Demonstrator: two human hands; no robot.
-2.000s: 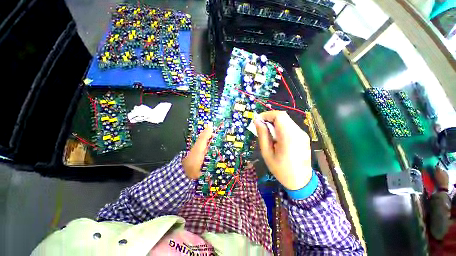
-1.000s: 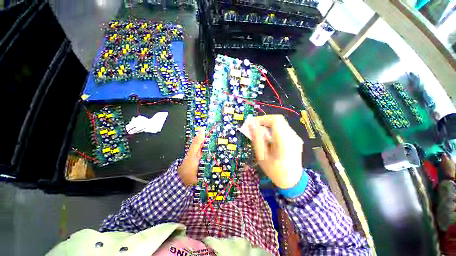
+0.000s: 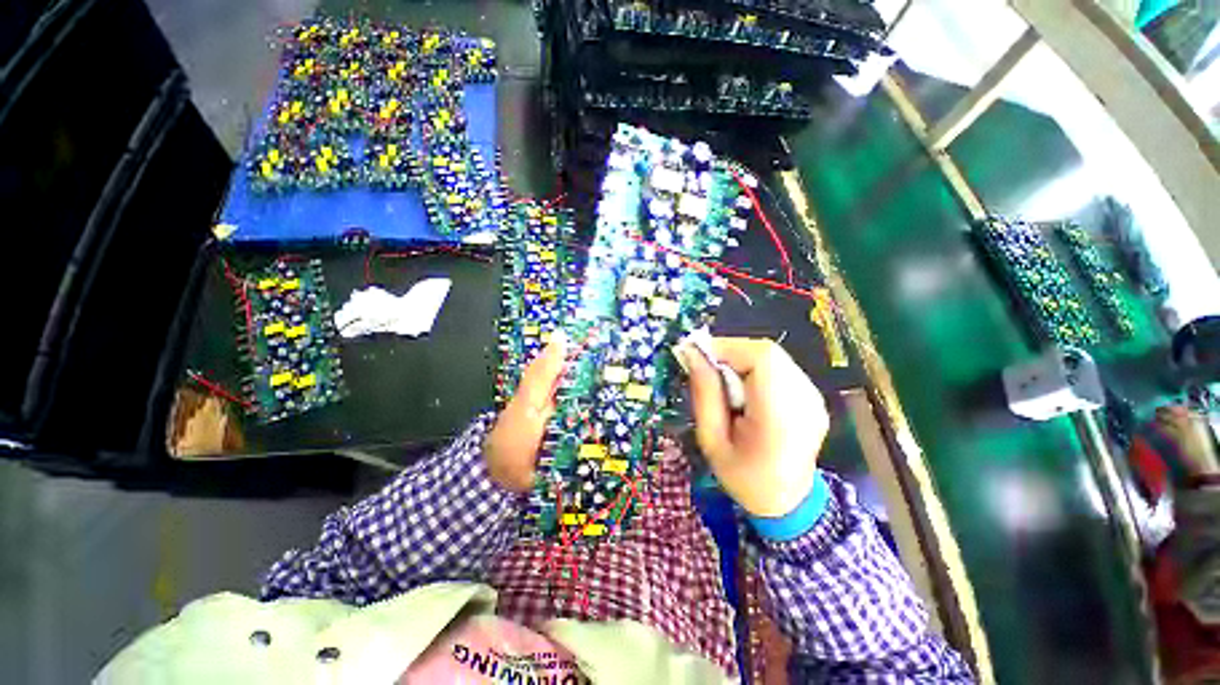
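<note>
A long green circuit board panel, crowded with white, yellow and dark parts, is held tilted in front of me. Red lead wires stick out from its right side and its lower end. My left hand grips the panel's left edge; its fingers are partly hidden. My right hand, with a blue wrist band, pinches a small white wipe at the panel's right edge. Whether the wipe touches the panel I cannot tell.
Rows of boards lie on a blue sheet at the left. Below are a small board and a crumpled white wipe. Black stacked trays stand behind. A green-topped line carries boards at the right; another person's arm shows there.
My right hand with the wipe has moved from over the panel's middle to its right edge. My left hand still holds the panel. The whole view has shifted slightly.
</note>
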